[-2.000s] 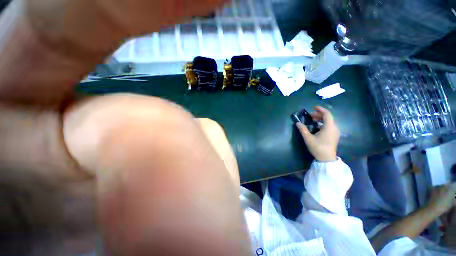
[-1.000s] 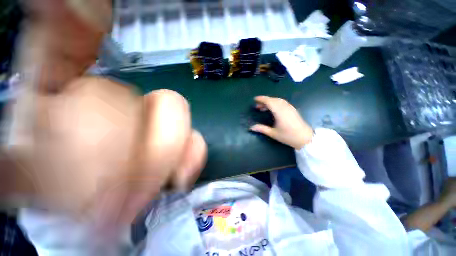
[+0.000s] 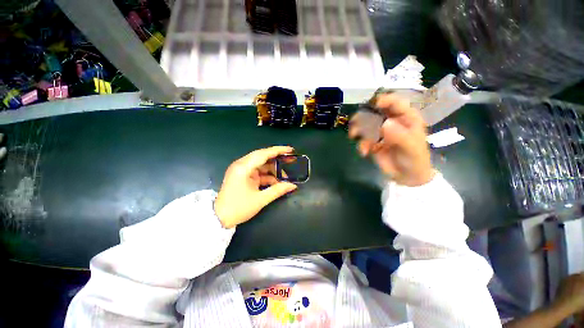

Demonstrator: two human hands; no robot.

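My left hand holds a watch case frame by its left side, between thumb and fingers, over the bench. The case is a dark rounded square with a thin shiny rim. My right hand is raised at the right, blurred, with a dark flat piece at its fingertips, likely a display screen module. Two stacks of screen modules, left and right, stand at the bench's back edge with gold tails to their left. The small third stack is mostly hidden behind my right hand.
A white compartment tray lies behind the rail, dark parts in it. Binder clips lie back left. A dispensing bottle, wipes and a white strip are back right. Blister trays lie right. Another person's arm shows bottom right.
My left hand has come down from close before the camera to the bench and now holds the case. My right hand has moved back and right, up to the stacks' right side.
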